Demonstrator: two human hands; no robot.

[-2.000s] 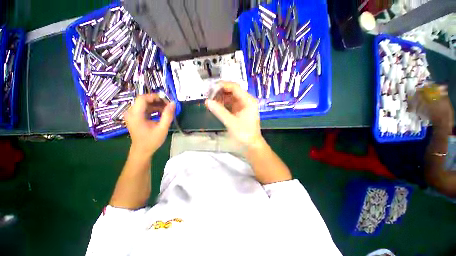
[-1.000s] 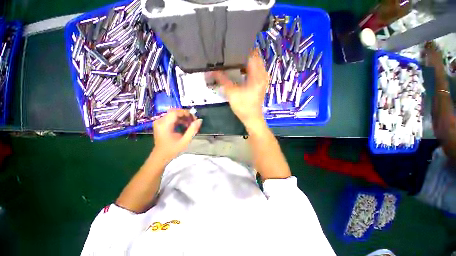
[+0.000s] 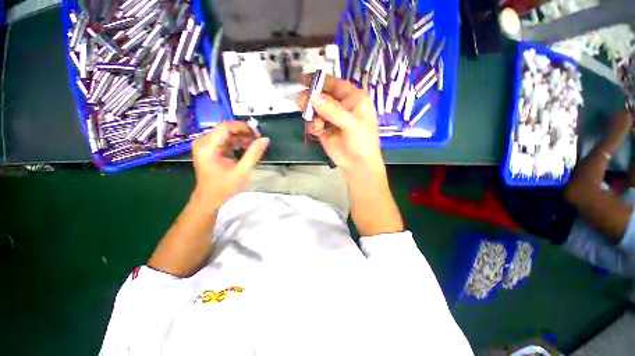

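Note:
My right hand (image 3: 342,124) holds a silver metal tube (image 3: 315,95) upright between thumb and fingers, over the right front part of the white base plate (image 3: 268,87). A thin reddish line hangs below the tube. My left hand (image 3: 226,153) is just left of it, below the plate's front left corner, with thumb and fingertips pinched on a small white-ended piece (image 3: 254,126); the rest of that piece is hidden. The grey press (image 3: 278,21) stands behind the plate. The press fixture cannot be made out.
Blue left bin (image 3: 217,111) is heaped with tubes; blue right bin (image 3: 449,104) holds more. Farther right are a neighbour's blue bin (image 3: 514,132) of white parts and a person's arm (image 3: 595,163). A red stool (image 3: 459,206) and floor bins (image 3: 463,268) stand lower right.
My right hand has come down from the press and now shows a tube in its fingers. My left hand has moved slightly left and up. The view has shifted, showing more of the base plate.

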